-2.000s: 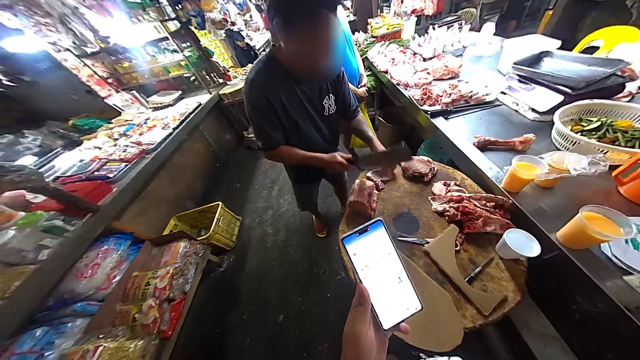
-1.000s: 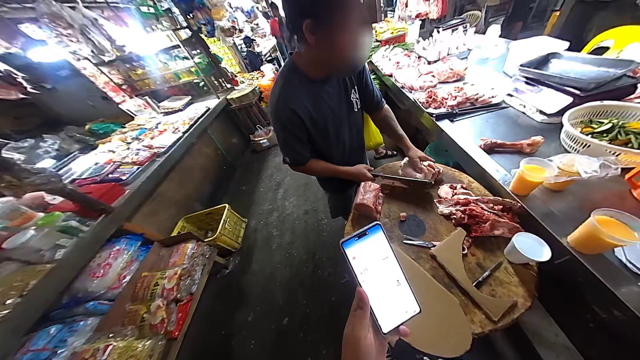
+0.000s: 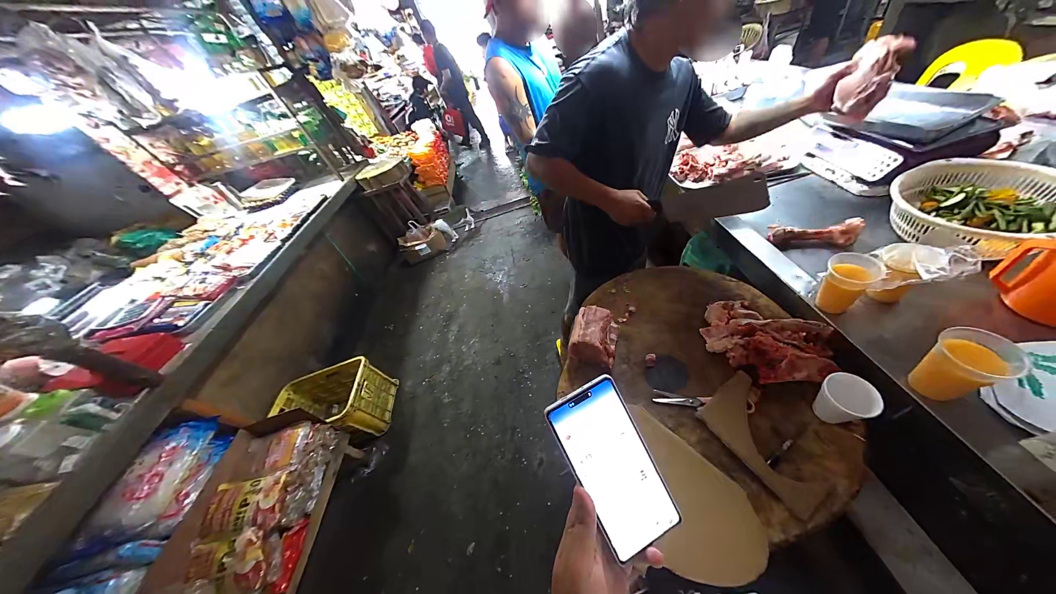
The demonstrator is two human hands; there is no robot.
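Note:
My left hand (image 3: 587,549) holds a smartphone (image 3: 615,470) upright at the bottom centre, thumb along its left edge and a fingertip at its right. The screen is lit and mostly white. Behind the phone stands a round wooden chopping block (image 3: 652,301). On it lie a block of raw meat (image 3: 593,336), a larger piece of raw meat with bone (image 3: 771,342), scissors (image 3: 676,401), cut brown cardboard (image 3: 709,511) and a white cup (image 3: 847,398). My right hand is out of view.
Beyond the block, a person in a dark shirt (image 3: 627,124) holds a cleaver (image 3: 718,200) and raised raw meat (image 3: 870,78). At right, a metal counter (image 3: 891,330) bears orange drinks, a bone and a vegetable basket (image 3: 932,177). A yellow crate (image 3: 338,396) stands left.
The person across the block has lifted a piece of meat off it toward the scale at the right, and the cleaver is now raised beside the counter. My left hand still holds the phone.

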